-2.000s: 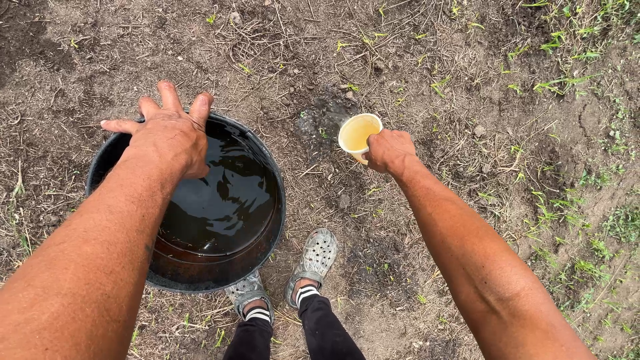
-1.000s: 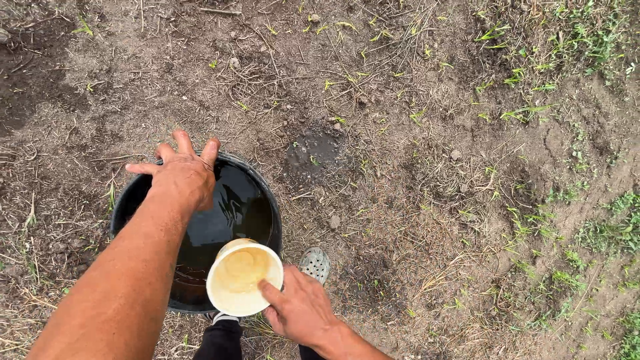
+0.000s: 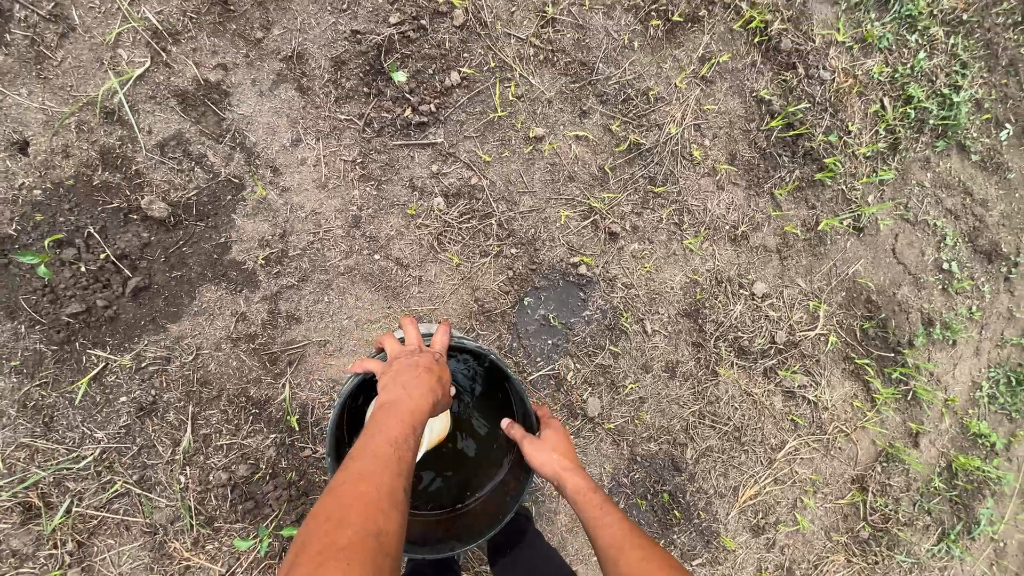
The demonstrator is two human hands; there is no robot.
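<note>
A round black bucket [image 3: 472, 512] of dark liquid is at the lower middle, in front of my legs. My left hand [image 3: 414, 372] lies over its far left rim with fingers spread toward the outside; its grip underneath is hidden. My right hand [image 3: 548, 444] grips the right rim, thumb inside and fingers outside. The pale plastic cup [image 3: 434, 432] is in the bucket, partly hidden behind my left hand and forearm, and neither hand clearly holds it.
A wet patch [image 3: 552, 312] of soil lies just beyond the bucket. Small green seedlings grow at the left [image 3: 36, 258] , at the top [image 3: 397, 74] and near the lower left [image 3: 264, 541]. Grass [image 3: 920, 88] covers part of the right side.
My right hand has let go of the cup, which is now inside the bucket, and has taken the bucket's right rim. The view has shifted, showing more ground ahead and at the left.
</note>
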